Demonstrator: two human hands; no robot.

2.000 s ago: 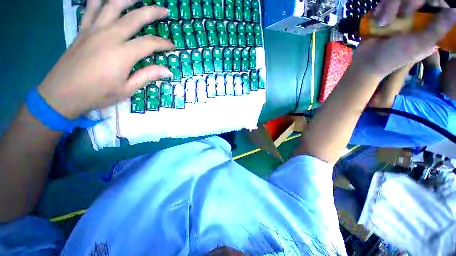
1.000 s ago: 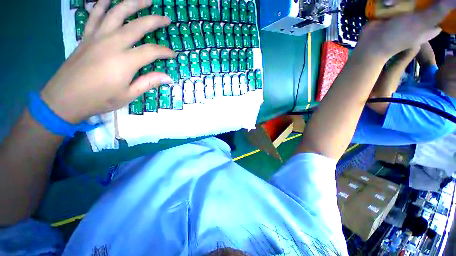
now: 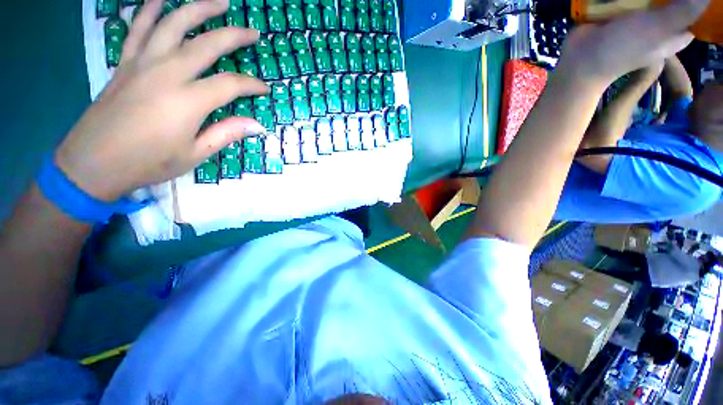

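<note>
Green circuit boards (image 3: pixel 327 52) lie in tight rows on a white foam sheet (image 3: pixel 293 194); several in the nearest row look white. My left hand (image 3: pixel 151 107), with a blue wrist strap (image 3: pixel 79 194), rests spread over the left part of the rows, fingers apart, hiding some boards. My right hand (image 3: pixel 626 43) is at the top right, closed around an orange electric screwdriver (image 3: pixel 606 9), which the top edge cuts off. The driver's bit points left toward the blue and white screw feeder (image 3: pixel 452 22). Whether a screw is on the bit cannot be told.
A tray of dark parts (image 3: pixel 548 30) stands beyond the feeder. A red bumpy bag (image 3: pixel 522 101) lies right of it. A black cable (image 3: pixel 654 157) crosses the right side, near another person in blue (image 3: pixel 658 186). An open carton (image 3: pixel 440 207) and stacked cartons (image 3: pixel 583 308) are below.
The boards and feeder sit slightly further left in view. My right hand and the screwdriver have shifted up, more cut off by the top edge. My left hand stays over the boards.
</note>
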